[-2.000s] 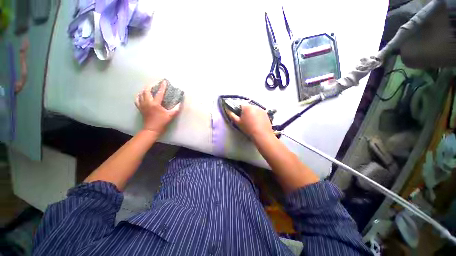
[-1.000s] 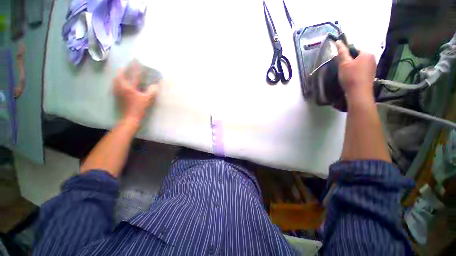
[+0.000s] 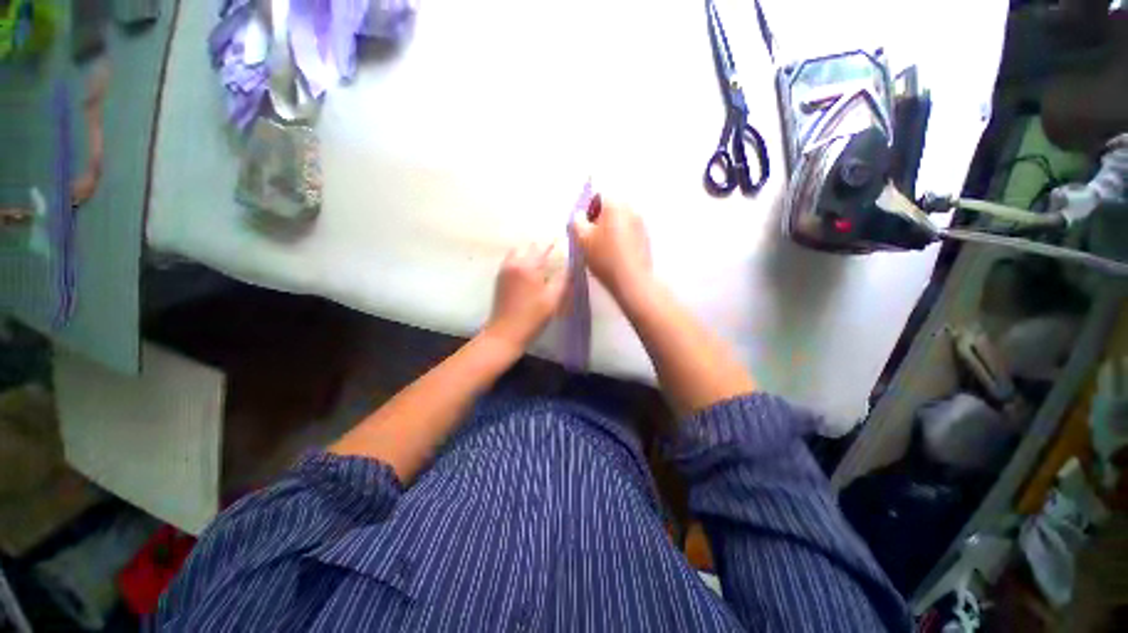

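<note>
A narrow lilac strip (image 3: 578, 324) lies lengthwise at the front edge of the white cloth-covered table. My right hand (image 3: 611, 242) is closed at the strip's upper part, with a small dark red spot showing at its fingertips. My left hand (image 3: 528, 292) lies against the strip's left side; whether it grips the strip is unclear. The iron (image 3: 841, 186) stands on its metal rest (image 3: 802, 84) at the right, its small red light showing. The rough grey block (image 3: 280, 169) sits untouched at the left.
Black-handled shears (image 3: 737, 134) and a slim dark spike (image 3: 763, 33) lie left of the iron rest. A crumpled lilac and white pile (image 3: 309, 43) is at the far left. The hose (image 3: 1008, 210) and a pale cord run off right. A green-grey side table (image 3: 118, 284) holds strips.
The iron now stands released on its rest. My right hand has moved left to the strip. My left hand has let go of the block, now further left, and moved right to the strip.
</note>
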